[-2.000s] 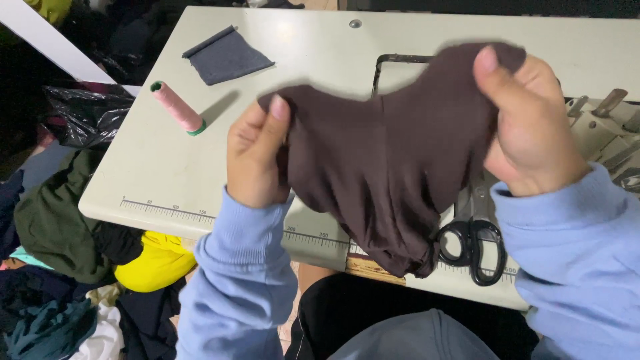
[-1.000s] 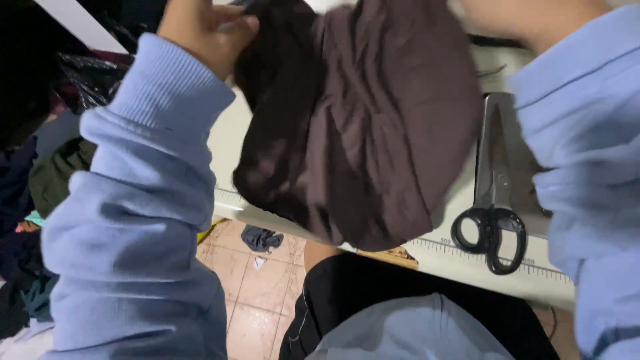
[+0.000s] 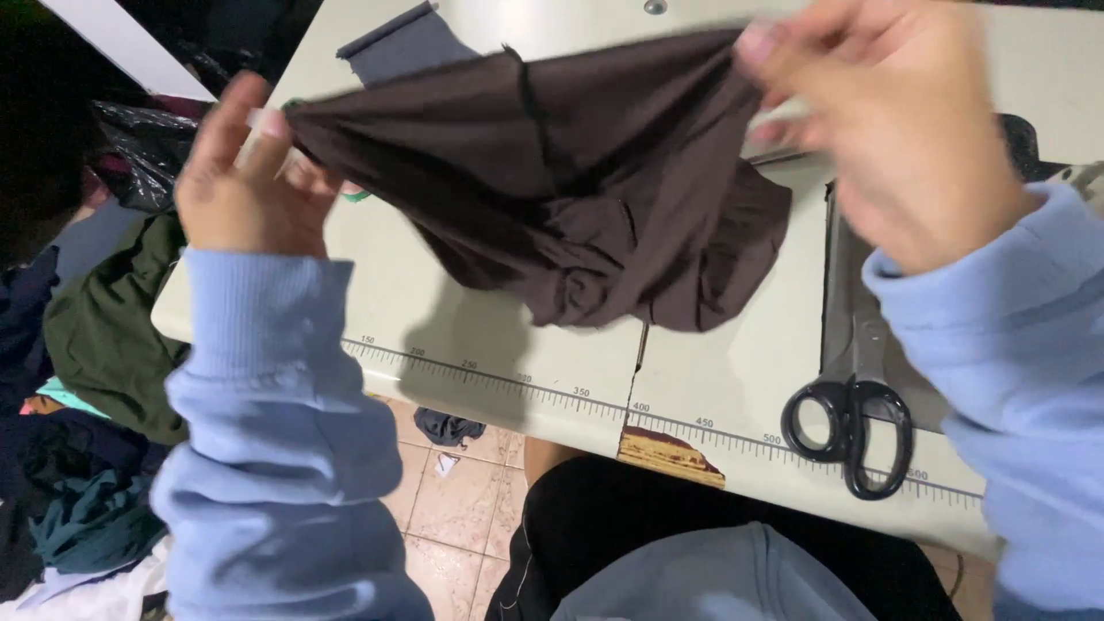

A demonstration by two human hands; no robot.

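Note:
A dark brown fabric piece (image 3: pixel 638 129) with a dark seam running down its middle is stretched between my two hands over the table. My left hand (image 3: pixel 259 181) pinches its left corner between thumb and fingers. At the upper right, my right hand (image 3: pixel 906 112), blurred, pinches the other end of the edge. The lower part of the fabric hangs in bunched folds. Black-handled scissors (image 3: pixel 849 414) lie to the right, below my right hand. Behind the fabric at upper left is a grey-blue cloth piece (image 3: pixel 405 43). The thread spool is mostly hidden behind my left hand and the fabric.
The cream table (image 3: pixel 552 371) has a printed ruler along its front edge and a chipped spot (image 3: pixel 673 455). A heap of dark and green clothes (image 3: pixel 121 328) lies at the left, near a black plastic bag (image 3: pixel 147 155). A dark cloth scrap (image 3: pixel 447 426) is on the tiled floor.
The fabric has gone from hanging close to the view to being pulled wide between my hands, its seam now showing. The view has shifted, and the grey-blue cloth is back in sight.

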